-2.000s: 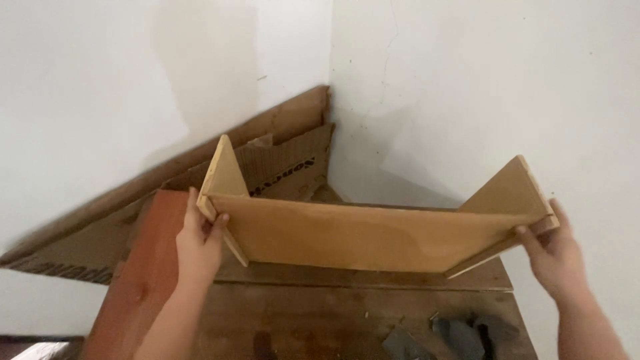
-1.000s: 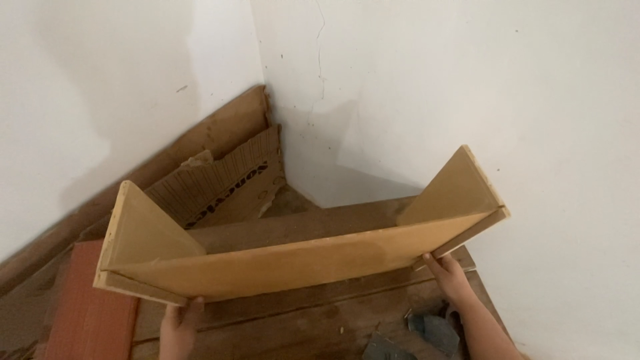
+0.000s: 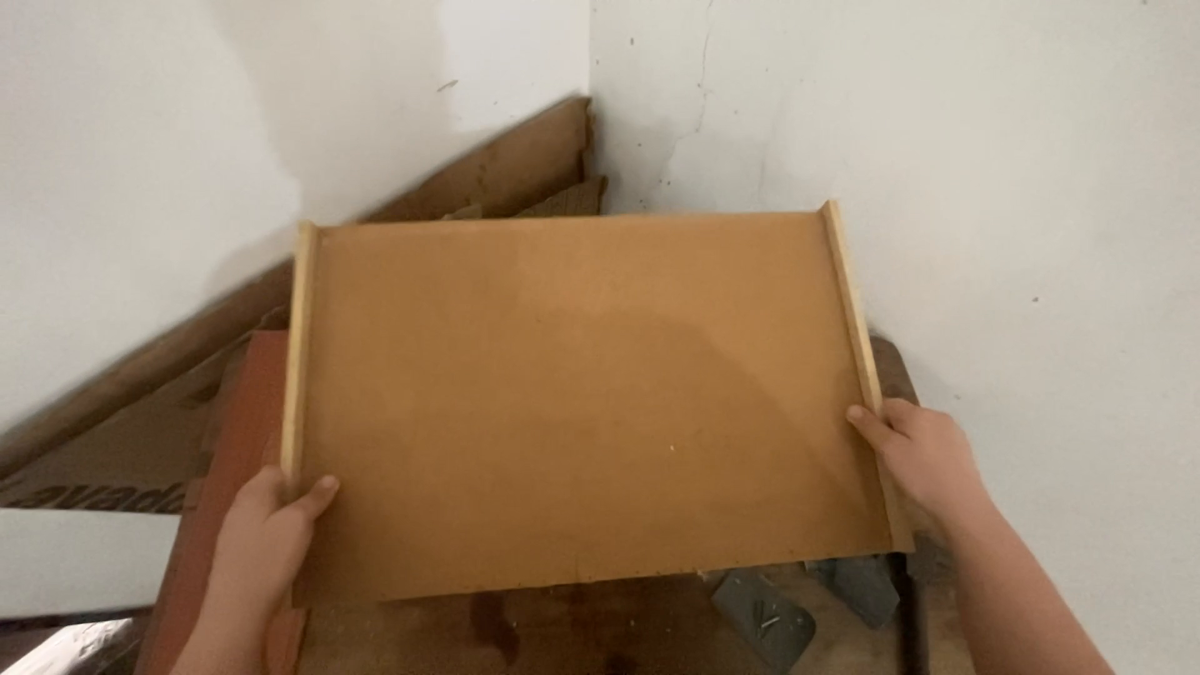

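Observation:
A wooden panel with narrow side boards (image 3: 581,394) is held up above a wooden table, its broad brown face toward me. My left hand (image 3: 267,534) grips the lower left edge, thumb on the face. On the right edge, lower half, my right hand (image 3: 914,455) is closed with its thumb on the front. The fingers behind both side boards are partly hidden. Below the panel's lower right part, a dark grey flat piece (image 3: 767,619) with small metal pieces on it lies on the table, beside another grey object (image 3: 858,586) that is partly covered.
The wooden table (image 3: 422,637) stands in a corner between two pale walls. A reddish board (image 3: 211,525) lies along its left side. Printed cardboard (image 3: 122,459) and a long brown board (image 3: 506,159) lean at the left wall. A dark bar-like object (image 3: 911,619) is at lower right.
The panel piece has been tilted up; its broad face now fills the middle, where before its side boards stood up on either side of a narrower view. Both hands have kept hold of it.

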